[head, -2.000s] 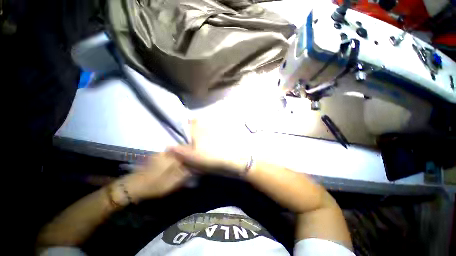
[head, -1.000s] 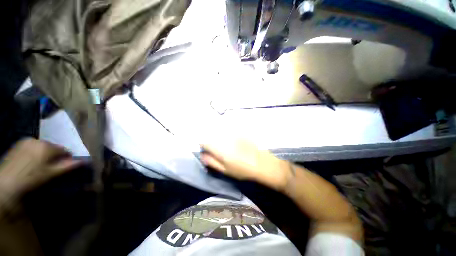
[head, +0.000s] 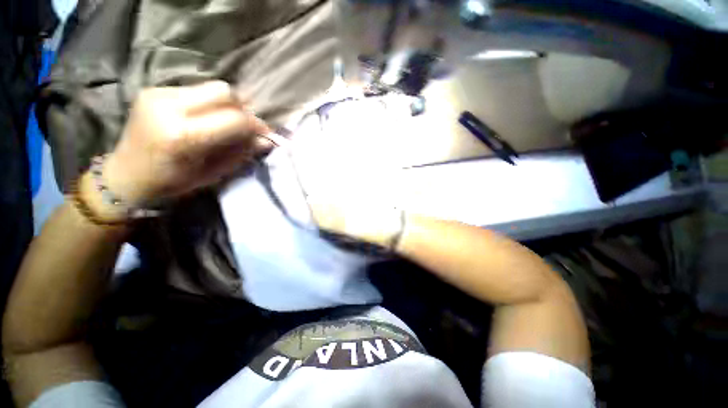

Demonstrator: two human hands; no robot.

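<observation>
The shiny taupe shell fabric (head: 263,48) lies crumpled at upper left and hangs over the table's front edge beside my left forearm. A pale blue-white cloth (head: 279,267) lies over the edge towards my lap, with a dark narrow strip along it. My left hand (head: 180,139) is closed with its fingertips at the edge of the cloth, pinching it. My right hand (head: 347,195) lies on the pale cloth, washed out by the needle light; its fingers cannot be made out. The needle area (head: 391,80) is blurred, just beyond the hands.
The sewing machine head (head: 575,40) spans the upper right. Dark thread snips (head: 488,137) lie on the machine bed (head: 511,96). A black flat object (head: 623,163) lies at the table's right end. Dark fabric shows below the table at right.
My left hand has come up from the lower left to the cloth near the needle. The shell fabric has spread towards the needle and over the edge. My right hand has moved slightly up.
</observation>
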